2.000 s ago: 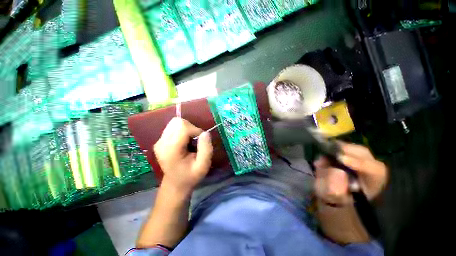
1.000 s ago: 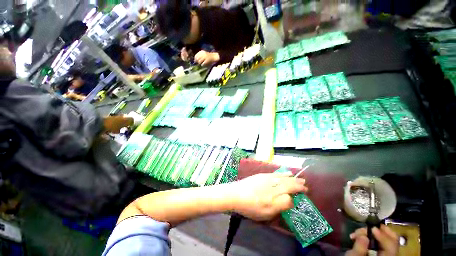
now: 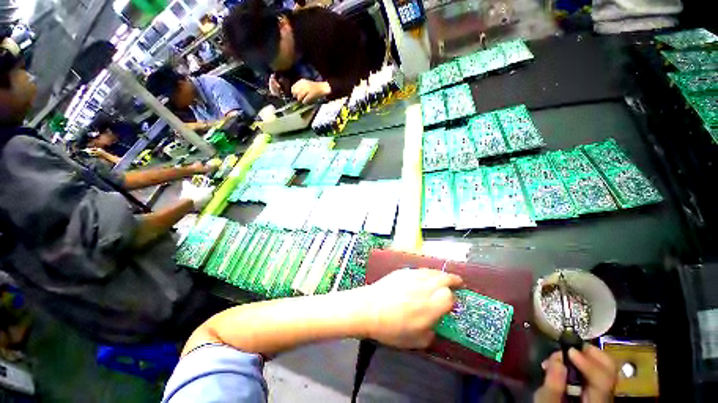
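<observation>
A green circuit board [image 3: 478,321] with silvery joints lies tilted on the dark red-brown pad [image 3: 504,282]. My left hand [image 3: 413,305] is over the board's left end, its fingers closed around a thin pale strand of solder wire [image 3: 446,266]; the hand hides part of the board. My right hand [image 3: 581,373], cut off by the bottom edge, holds the soldering iron [image 3: 568,338] by its black handle. The iron's barrel reaches into the whitish dross cup [image 3: 602,303] with silvery bits.
An upright row of boards [image 3: 268,256] stands left of the pad. Flat rows of boards [image 3: 543,185] lie beyond, split by a yellow-green strip [image 3: 410,181]. A yellow sponge [image 3: 634,368] sits beside the cup. White components [image 3: 354,102] stand at the far side. Several people work along the line.
The view has tipped up to show the line. The iron has gone from beside the board into the cup and stays there. The board has turned on the pad; the left hand stays at it.
</observation>
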